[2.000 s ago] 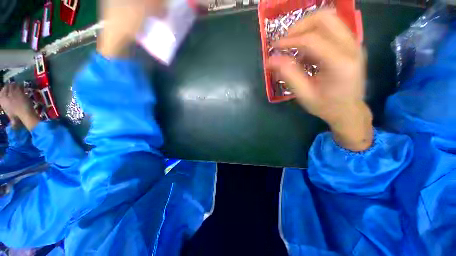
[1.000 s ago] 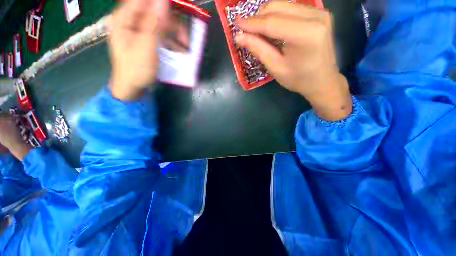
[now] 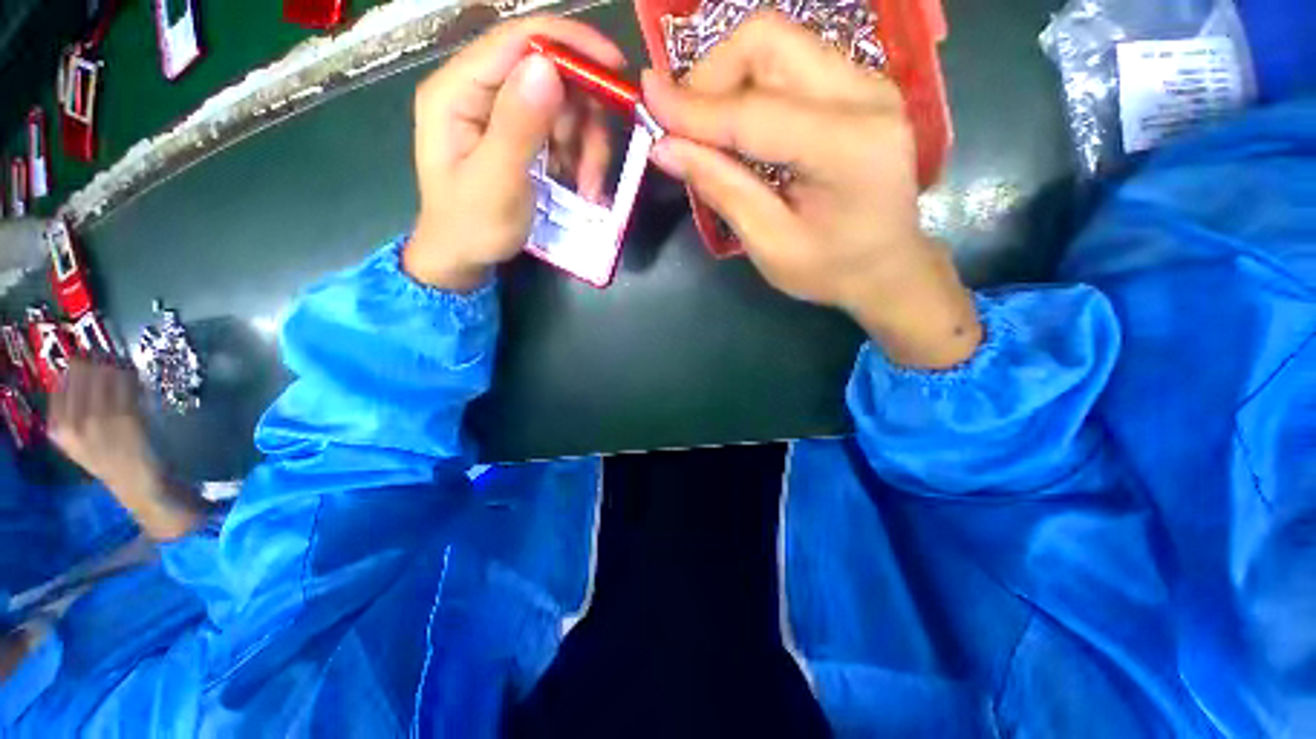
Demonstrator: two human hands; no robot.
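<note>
My left hand (image 3: 484, 159) holds a red-and-white housing (image 3: 585, 238) in the air above the dark green worktop. Its glossy red barrel edge is at the top, and fingers show through its rectangular window. My right hand (image 3: 816, 181) has its thumb and index finger pinched at the right end of the barrel. A small silvery bit shows at those fingertips, probably a pin, too small to tell. The red bin (image 3: 927, 87) of silver pins (image 3: 844, 26) lies behind and partly under my right hand.
A clear plastic bag with a white label (image 3: 1186, 90) lies right of the bin. At left are a small heap of silver pins (image 3: 169, 358), a neighbour's hand (image 3: 108, 433) and red housings (image 3: 69, 274). More housings (image 3: 80, 101) are on the green belt beyond the worn whitish strip (image 3: 289, 104).
My right hand has moved from over the bin's pins to the barrel end of the housing. My left hand has brought the housing right, beside it. The neighbour's hand has shifted.
</note>
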